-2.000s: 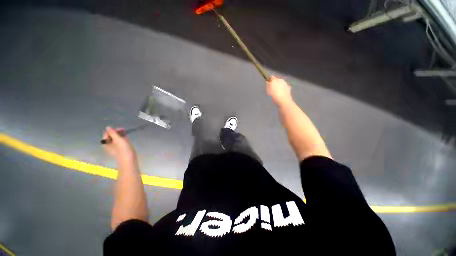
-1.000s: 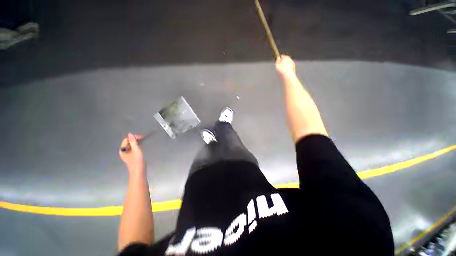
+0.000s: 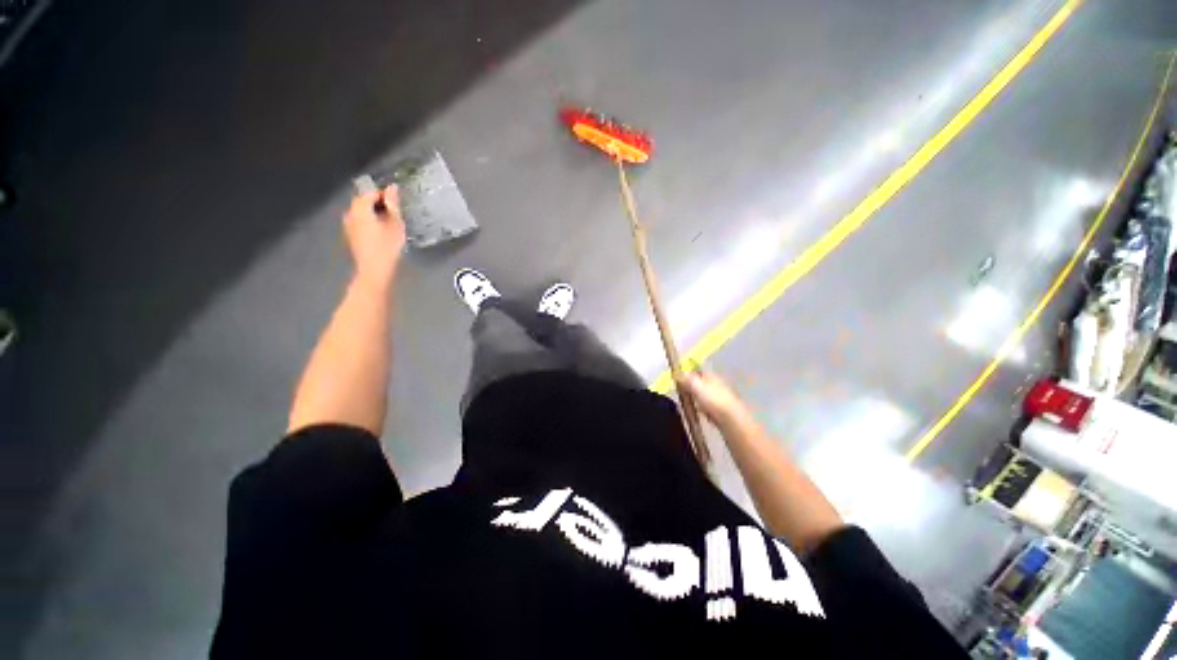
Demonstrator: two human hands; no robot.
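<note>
The broom's red-orange head [image 3: 612, 135] rests on the grey floor ahead of my shoes, a little right of centre. Its long wooden handle [image 3: 648, 273] runs back toward my body. My right hand [image 3: 700, 391] is closed around the handle near its rear end. The silver-grey dustpan [image 3: 436, 200] is low near the floor, ahead and left of my shoes, with small specks in it. My left hand [image 3: 374, 219] grips the dark dustpan handle [image 3: 380, 204] and hides part of it and the pan's near edge.
A yellow floor line [image 3: 867, 237] crosses diagonally on the right, with a second yellow line [image 3: 1020, 339] beyond it. A red object [image 3: 1058, 405], a white surface [image 3: 1126, 451] and racks with goods stand at the far right. Small specks lie on the floor.
The view has turned. The broom head has come back into view, nearer my feet, and my right hand is lower and closer to my body. My left hand and dustpan have moved up in view.
</note>
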